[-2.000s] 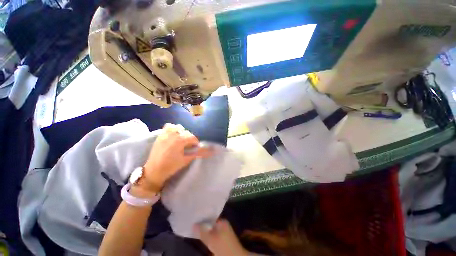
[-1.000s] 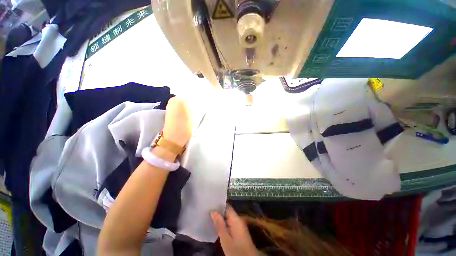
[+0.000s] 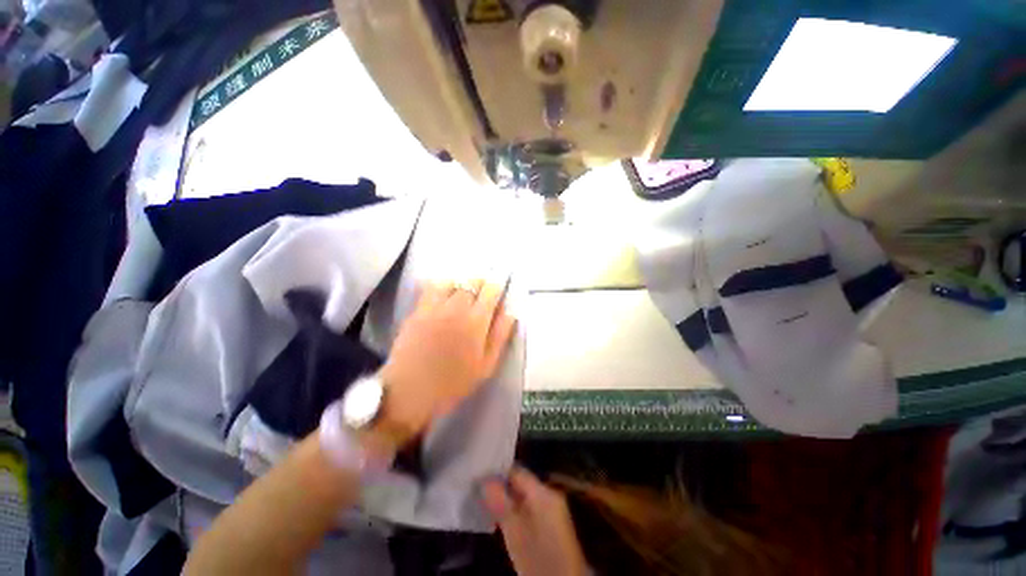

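Observation:
A pale grey panel (image 3: pixel 478 433) runs from the bright needle area to the table's front edge. My left hand (image 3: pixel 450 343), with a watch and pale bangle at the wrist, lies flat on the panel, fingers extended. My right hand (image 3: pixel 534 518) is cut off by the lower edge and pinches the panel's lower right corner. A partly sewn grey and navy garment (image 3: pixel 203 349) is bunched to the left. The needle and presser foot area (image 3: pixel 551 203) is washed out by the lamp, so contact with the cloth cannot be told.
Pale cut pieces with dark strips (image 3: pixel 788 315) lie at the right. Behind them are a phone-like device (image 3: pixel 673 174) and a yellow item (image 3: pixel 835 173). A blue pen (image 3: pixel 968 296) lies far right. The machine head (image 3: pixel 540 90) overhangs the table. Dark cloth (image 3: pixel 56 248) hangs at the left.
My left hand has moved from near the needle down and right onto the panel, and lies flat there. My right hand stays at the lower corner. The view has shifted slightly since one second ago.

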